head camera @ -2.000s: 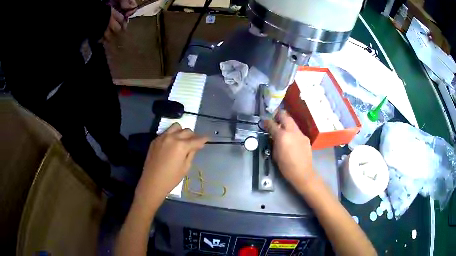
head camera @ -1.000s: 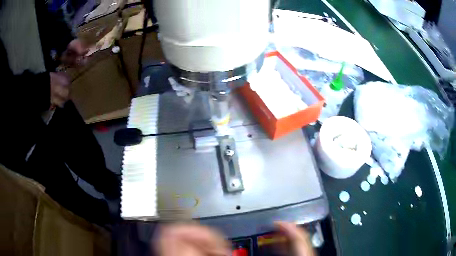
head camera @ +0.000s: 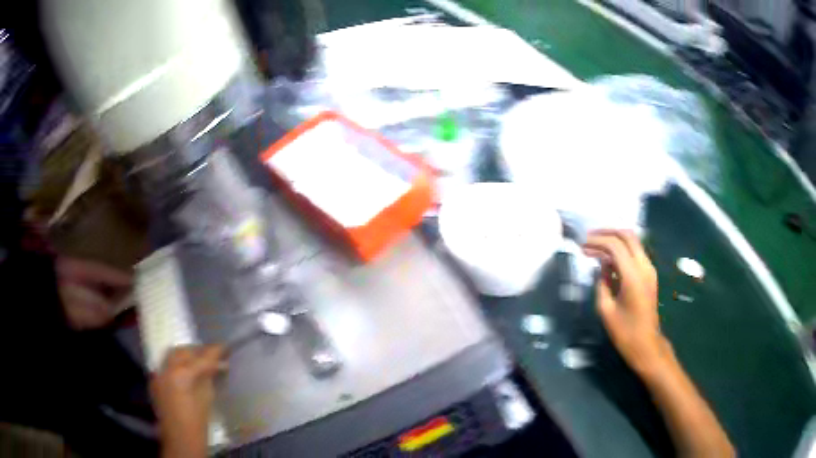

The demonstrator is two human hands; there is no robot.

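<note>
My left hand [head camera: 186,386] is at the lower left over the baseplate, blurred, shut on the thin stem of a stemmed workpiece. Its round white head [head camera: 275,323] lies beside the slotted clamp bar [head camera: 313,344]. My right hand [head camera: 628,291] is over the green bench at the right, fingers bent, by the white round tub and the plastic bag. Blur hides whether its fingertips hold a piece. Loose white discs [head camera: 575,358] lie on the bench left of that hand. The press tip [head camera: 248,240] with its yellow band is above the clamp bar, blurred.
An orange parts box [head camera: 394,228] stands on the baseplate [head camera: 420,313]. The white round tub [head camera: 499,241] and clear plastic bag [head camera: 573,148] are on the bench. A green nozzle [head camera: 446,127] shows behind. The ribbed strip [head camera: 164,300] is left. A person's hand [head camera: 89,291] is at far left.
The view has swung right. My left hand has come up and now holds a stemmed workpiece. My right hand has moved from the plate's front edge to the bench by the bag.
</note>
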